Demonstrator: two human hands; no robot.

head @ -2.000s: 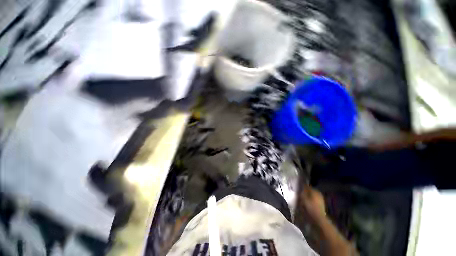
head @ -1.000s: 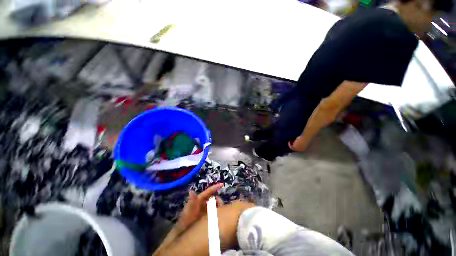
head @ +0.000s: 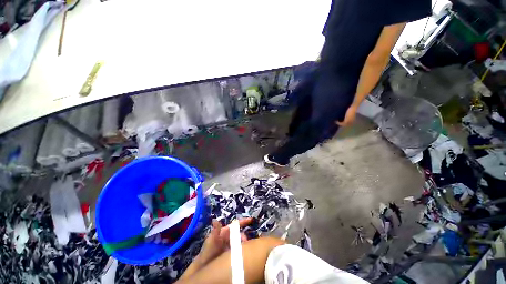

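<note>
A bare hand, which looks like my left hand (head: 222, 234), is at the lower centre, its forearm coming from the bottom left. Its fingers are apart, nothing visible in them, partly hidden by a white tube. A bare arm from a white sleeve (head: 310, 267) overlaps it; my right hand does not show. Just left, a blue bucket (head: 115, 208) stands on the scrap-covered floor with green, red and white scraps inside.
A long white table (head: 211, 39) crosses the top, holding a stick (head: 62, 33) and a yellowish strip (head: 90, 79). White rolls (head: 202, 104) lie beneath. A person in dark clothes (head: 344, 66) stands beside it. Scraps (head: 261, 202) cover much floor; a round grey object (head: 411, 123) is right.
The view has swung and steadied. Since the last earlier frame, the blue bucket sits lower and further left, the white bin has left view, and the person appears upright. My visible hand remains beside the bucket.
</note>
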